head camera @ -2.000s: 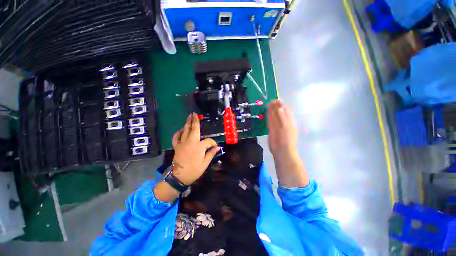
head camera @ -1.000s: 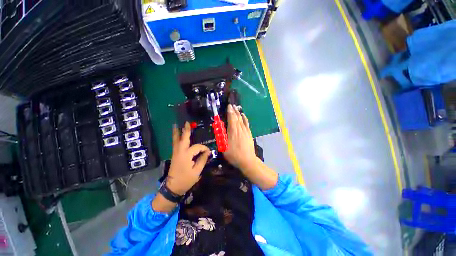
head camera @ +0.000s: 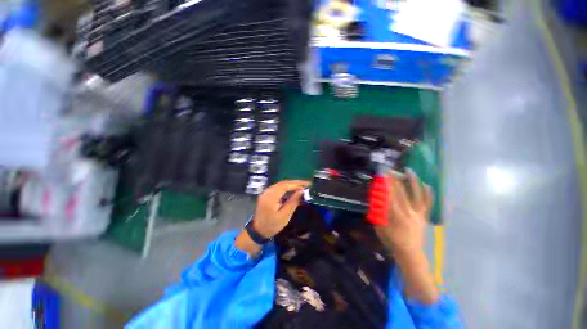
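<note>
The black press fixture (head camera: 347,183) stands on the green mat, its red handle (head camera: 379,200) pointing down toward me. My right hand (head camera: 407,209) is against the right side of the red handle, fingers extended over the fixture's right side; whether it grips anything is unclear. My left hand (head camera: 280,207) is left of the fixture's front edge. It pinches a small silver-white module (head camera: 307,195) between thumb and fingertips. The flat black tray (head camera: 193,144) holds silver modules in its right-hand columns. The frame is blurred.
A tall pile of black trays (head camera: 238,51) stands behind the flat tray. A blue equipment box (head camera: 412,64) with papers on top is at the back, a finned metal block (head camera: 344,85) before it. A white machine (head camera: 58,148) is at far left. Grey floor lies right.
The view has swung left, so the bench sits further right. My left hand has moved away from the fixture's front toward the tray side, with the module. My right hand remains by the red handle.
</note>
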